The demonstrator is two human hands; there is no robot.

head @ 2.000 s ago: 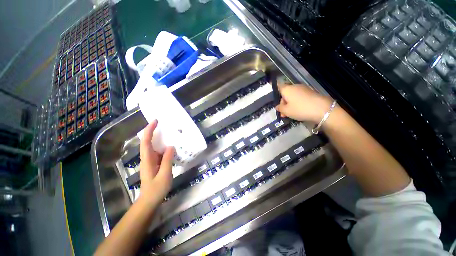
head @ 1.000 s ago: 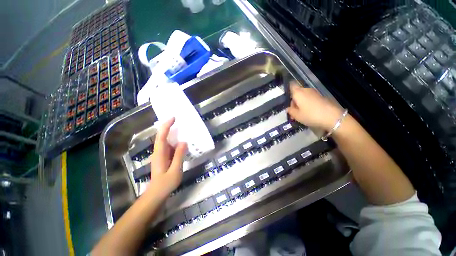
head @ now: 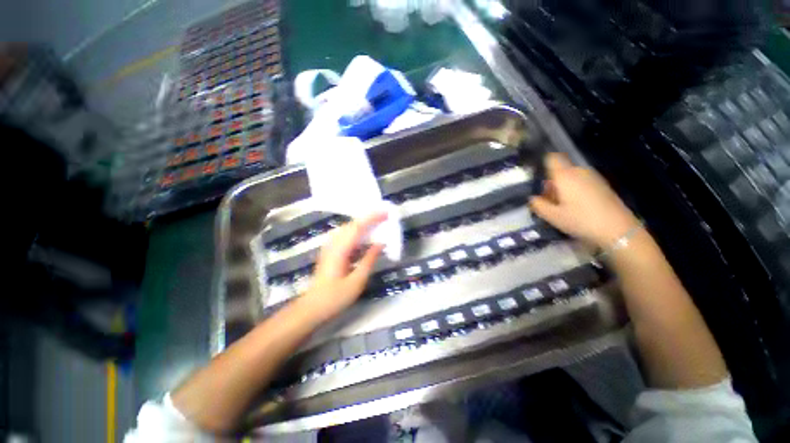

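The steel tray (head: 223, 285) lies in front of me and holds rows of small black components (head: 481, 309). Parts of the two nearer rows carry small white labels (head: 456, 318); several blocks at the left of the nearest row show none. My left hand (head: 339, 270) grips the end of the white label backing strip (head: 345, 180) over the tray's left middle. The strip trails over the far rim. My right hand (head: 579, 201) is over the tray's right side, fingers closed around a thin dark tool, probably tweezers (head: 539, 176). Its tip is too blurred to tell.
A blue-and-white bundle (head: 381, 103) and crumpled white paper (head: 460, 87) lie beyond the tray. Clear blister trays (head: 227, 121) with orange-red parts stand at far left. Black blister trays (head: 606, 78) rise at right, beside a filled blister tray (head: 736, 130). A blurred dark figure, seemingly a person, is at the left edge.
The whole view has shifted, so tray and hands appear further right. The strip in my left hand now looks narrower and more turned or folded at its end. A blurred dark figure has appeared at left.
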